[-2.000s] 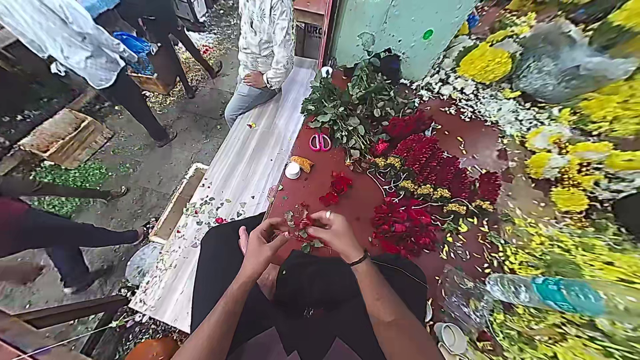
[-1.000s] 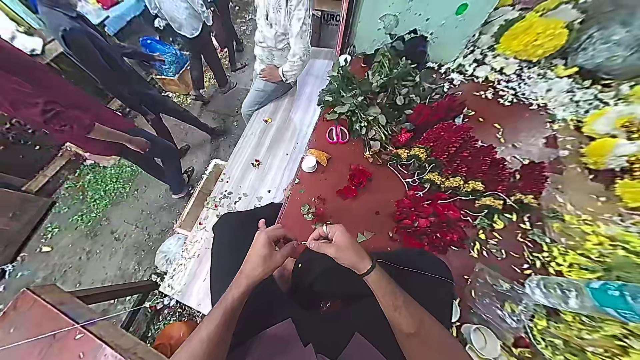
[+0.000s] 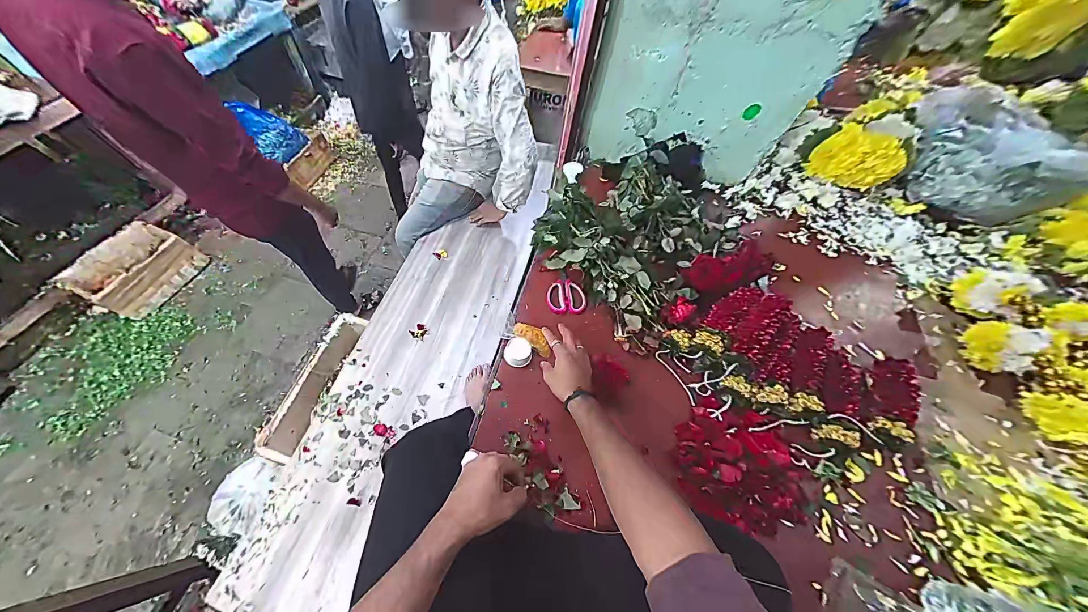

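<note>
My left hand (image 3: 491, 495) is low over my lap beside small leaves and red petals (image 3: 544, 472), its fingers bent; a small white item shows by its fingertips, and its grip is unclear. My right hand (image 3: 567, 364) reaches forward with fingers spread, its fingertips by an orange-yellow item (image 3: 533, 338) and a round white container (image 3: 518, 352). Pink-handled scissors (image 3: 566, 297) lie just beyond. Red petals (image 3: 609, 376) lie right of this hand. Farther right are strung red flower garlands (image 3: 765, 336) with yellow bands and a pile of red petals (image 3: 735, 472).
Leafy green stems (image 3: 629, 238) lie at the back of the red surface (image 3: 650, 425). Yellow and white flowers (image 3: 858, 156) fill the right side. A person in a patterned shirt (image 3: 476, 110) sits at the pale ledge (image 3: 442, 306); a person in maroon (image 3: 161, 119) stands left.
My hands, close together one second ago, are apart. The right hand has moved forward to beside the white container and orange-yellow item; the left stays near my lap.
</note>
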